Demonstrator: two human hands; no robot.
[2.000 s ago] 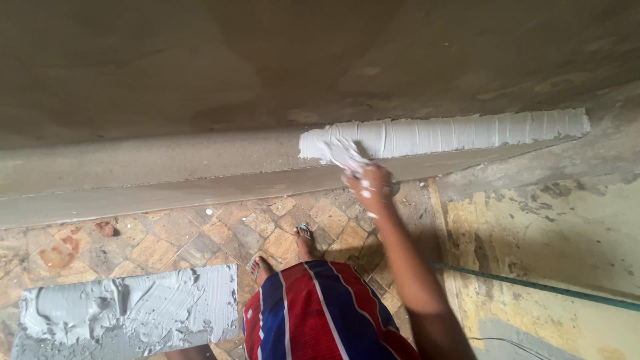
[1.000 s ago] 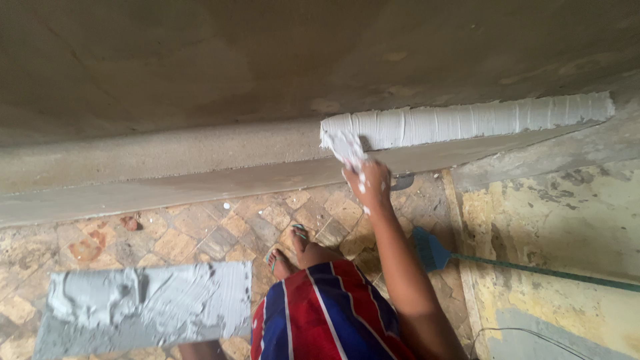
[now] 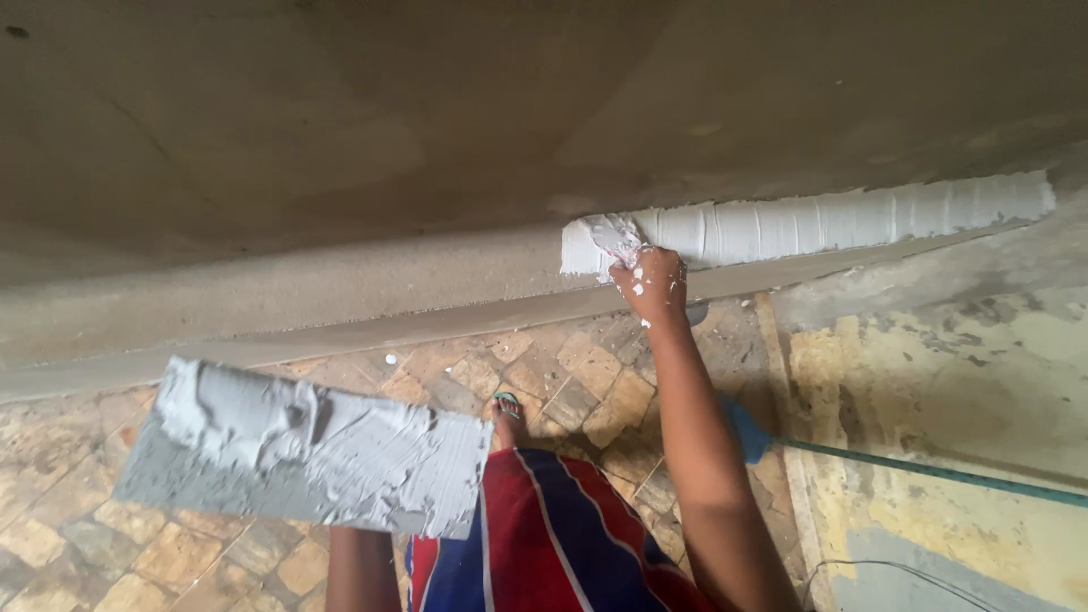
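Note:
My right hand (image 3: 653,285), spattered with white compound, grips a putty knife (image 3: 616,238) whose blade is thickly coated. The blade rests at the left end of a band of white compound (image 3: 807,225) on the ledge along the wall. A flat rectangular board (image 3: 238,476) spread with the same compound is at lower left. My left forearm reaches beneath that board, which hides my left hand, so its grip cannot be seen.
The bare grey ledge (image 3: 255,289) runs left below the wall (image 3: 425,110). A broom with a blue head (image 3: 746,432) and a green handle leans at right. A thin cable (image 3: 892,563) lies lower right. My sandalled foot (image 3: 507,410) stands on stone-patterned floor tiles (image 3: 178,552).
The compound band reaches a little farther left than two seconds ago, with my right hand still at its left end. The coated board is tilted differently and nearer to my body.

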